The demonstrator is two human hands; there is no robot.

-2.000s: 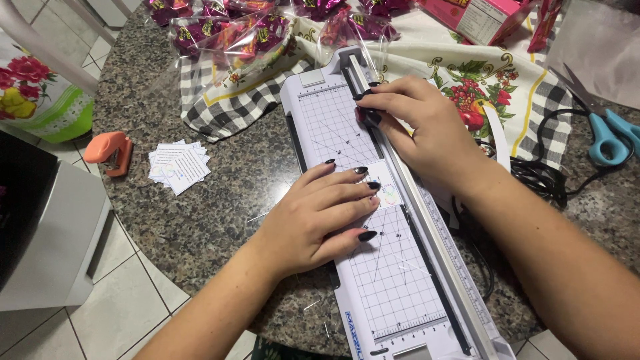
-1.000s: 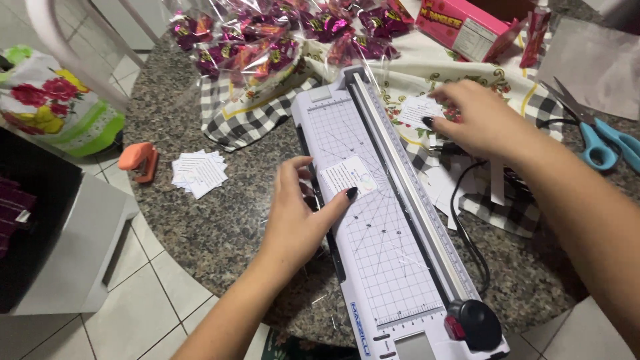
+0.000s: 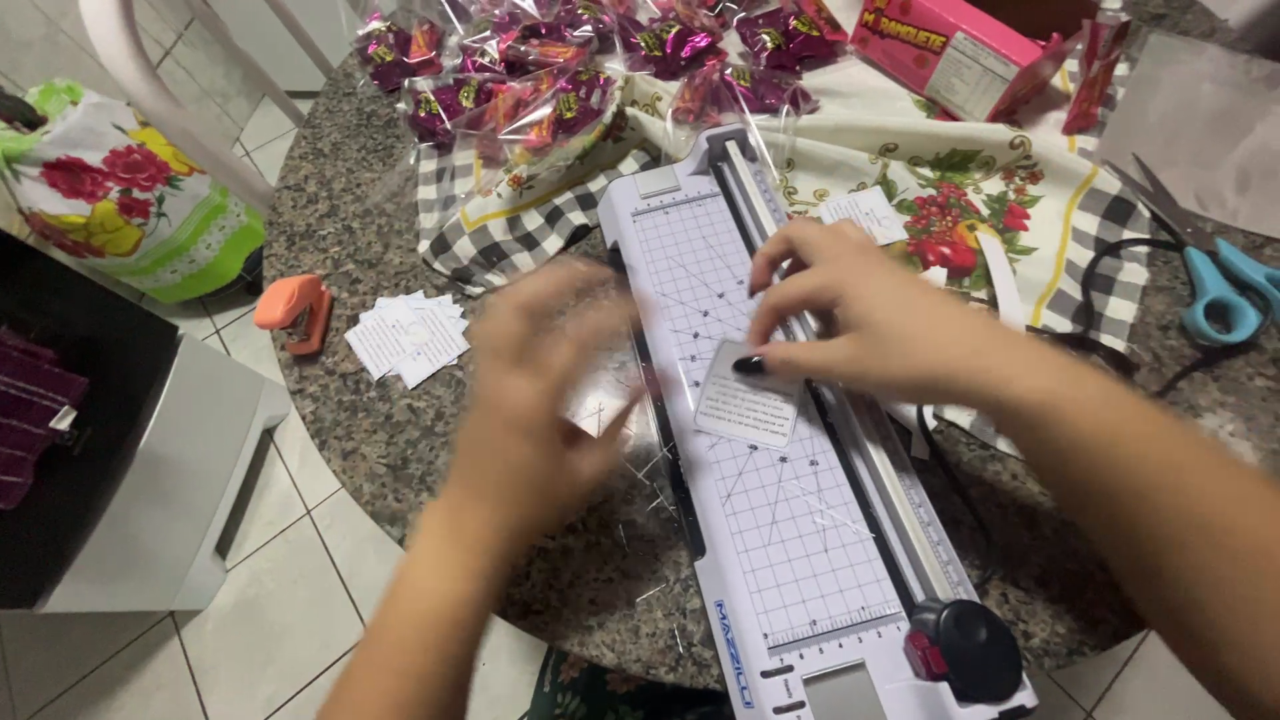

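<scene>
A white rotary paper trimmer (image 3: pixel 800 540) with a printed grid lies on the granite table; its black cutting head (image 3: pixel 965 650) sits at the near end of the rail. My right hand (image 3: pixel 860 310) pinches a small printed card (image 3: pixel 748 400) between thumb and fingers, over the trimmer's grid. My left hand (image 3: pixel 560 390), blurred, is over the table just left of the trimmer, fingers apart, with nothing visible in it. Further left lies a fanned pile of printed cards (image 3: pixel 408 340) beside an orange stapler or punch (image 3: pixel 295 312). Another printed card (image 3: pixel 865 215) rests on the cloth beyond my right hand.
Bagged purple-wrapped sweets (image 3: pixel 560 100) and a pink box (image 3: pixel 955 55) stand at the back on a checked, fruit-print cloth (image 3: pixel 1070 200). Blue-handled scissors (image 3: pixel 1215 300) and a black cable (image 3: pixel 1090 270) lie at the right. Thin paper scraps (image 3: pixel 655 470) lie left of the trimmer.
The trimmer's cutting head came into view at the near end. My right hand has moved from the cloth back over the trimmer and now holds a card there; my left hand has left the trimmer, moving leftward.
</scene>
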